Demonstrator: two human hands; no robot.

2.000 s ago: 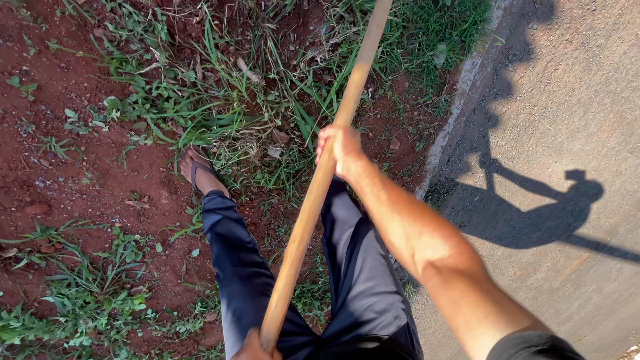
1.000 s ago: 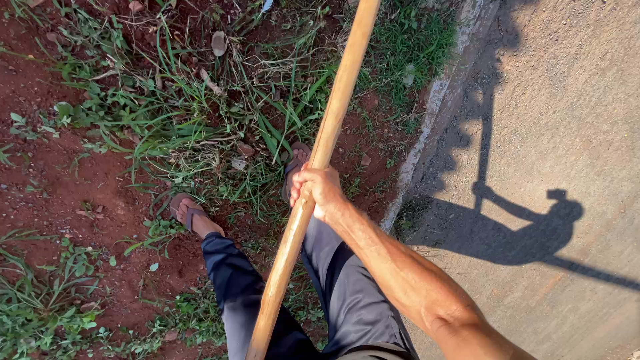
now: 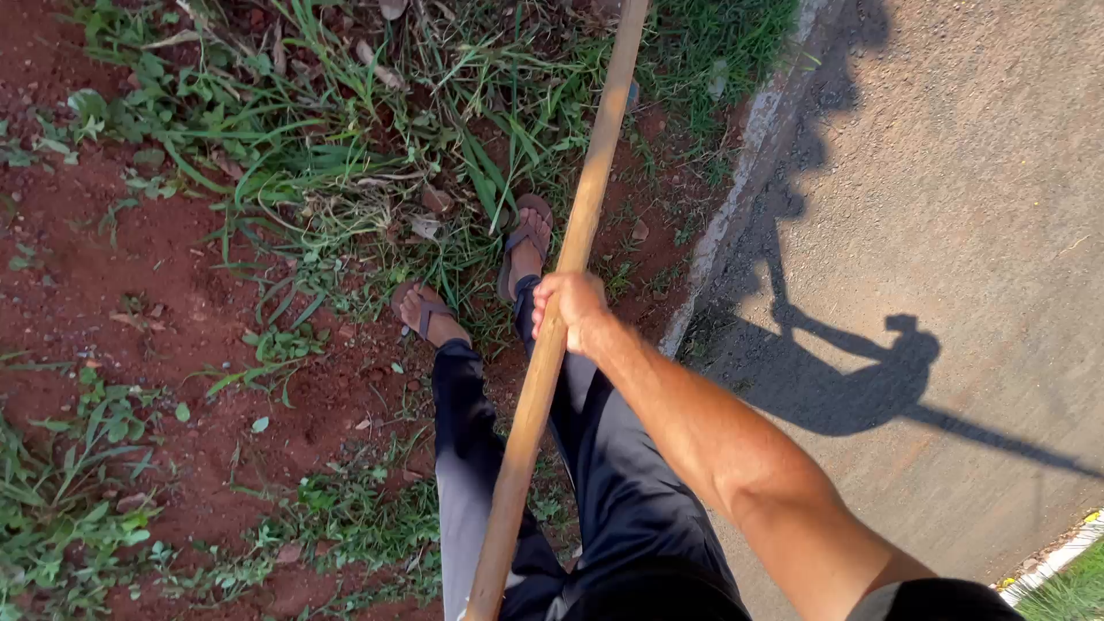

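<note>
A long wooden pole runs from the top edge of the view down to the bottom edge, leaning to the right at its top. My right hand is closed around its middle, with the bare forearm coming in from the lower right. Both ends of the pole lie outside the frame, so whatever it may carry is hidden. My left hand is not in view. Below the pole are my feet in flip-flops, close together at the edge of the weeds, and my dark trousers.
Grass and weeds grow in reddish soil ahead and to the left. A concrete curb borders a paved road on the right, where my shadow falls. Another pale curb shows at the lower right.
Two seconds ago my left hand showed on the pole at the bottom edge; now it is out of view. My right hand stays on the pole. The right foot has come into sight.
</note>
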